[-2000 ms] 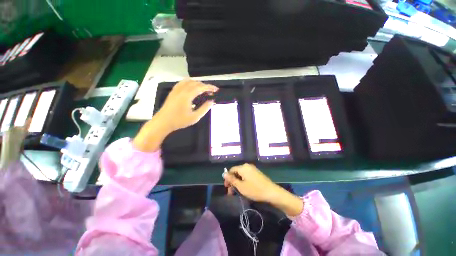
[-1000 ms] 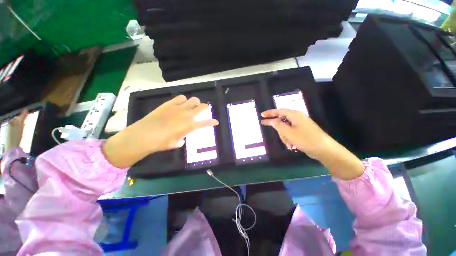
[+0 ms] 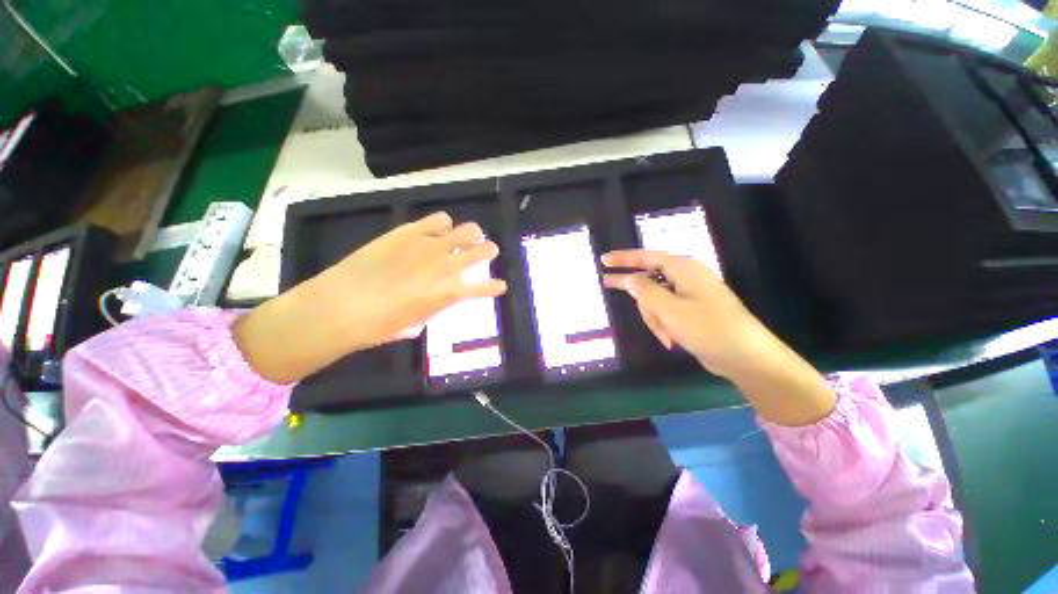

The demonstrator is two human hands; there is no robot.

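A black foam tray (image 3: pixel 348 389) holds three lit phones. My left hand (image 3: pixel 400 284) is over the left phone (image 3: pixel 464 354), fingers spread and hiding its upper part. My right hand (image 3: pixel 696 308) is between the middle phone (image 3: pixel 569 296) and the right phone (image 3: pixel 679 232), partly covering the right one. Its fingers are apart, the fingertips at the middle phone's right edge; a small dark patch shows between them, and I see no clear object held. A thin white cable (image 3: pixel 522 429) has its plug just below the left phone and hangs looped over the bench edge.
Stacked black trays (image 3: pixel 557 87) stand behind, and another stack (image 3: pixel 893 197) at the right. A white power strip (image 3: pixel 212 250) with a charger (image 3: pixel 151 298) lies at the left, beside another tray (image 3: pixel 87 273) of lit phones. A small yellow item (image 3: pixel 295 420) is near the front edge.
My right hand has let go of the white cable and moved up beside the middle phone. My left hand has moved over the left phone. Both have barely moved in the last second.
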